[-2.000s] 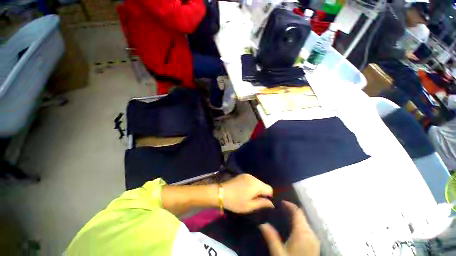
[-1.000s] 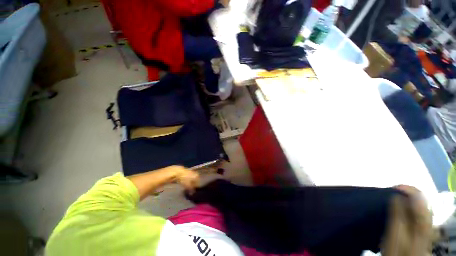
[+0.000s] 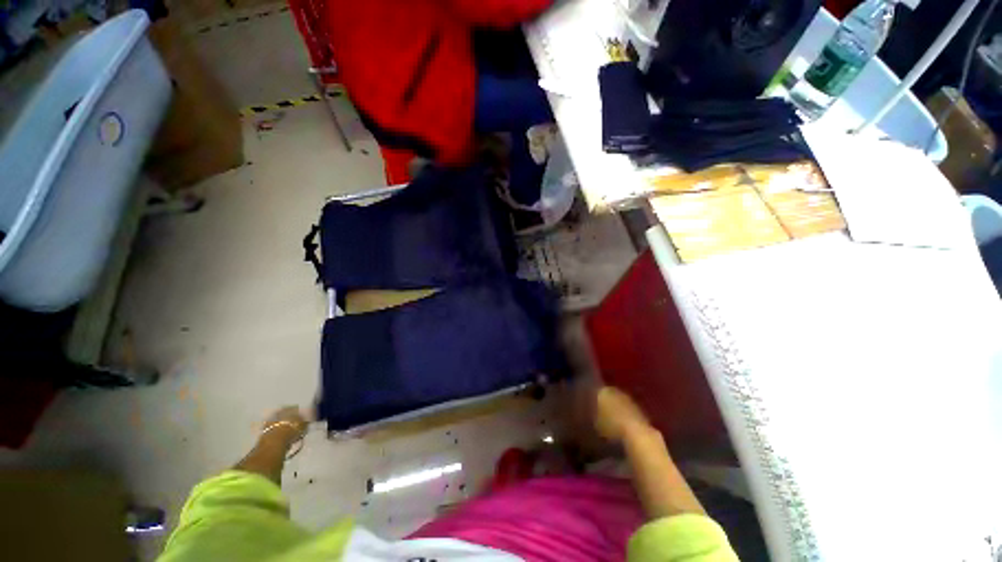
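Note:
A dark navy cut panel lies flat on the nearer of two cloth piles on a low metal-edged stand beside the table. The second dark pile lies just beyond it. My left hand is at the panel's near left corner, small and blurred; whether it touches the cloth is unclear. My right hand is just right of the panel's right end, by the red panel under the table; a small gap shows to the cloth. Its fingers are blurred.
The white table with ruler marks on its edge stands right. Brown cardboard, dark strips and a white sheet lie on it. A person in red sits ahead. A pale blue tub stands left.
The dark panel was lifted off the table, stretched between both hands, and moved left onto the near pile. My right hand has moved left off the table. The view has turned left.

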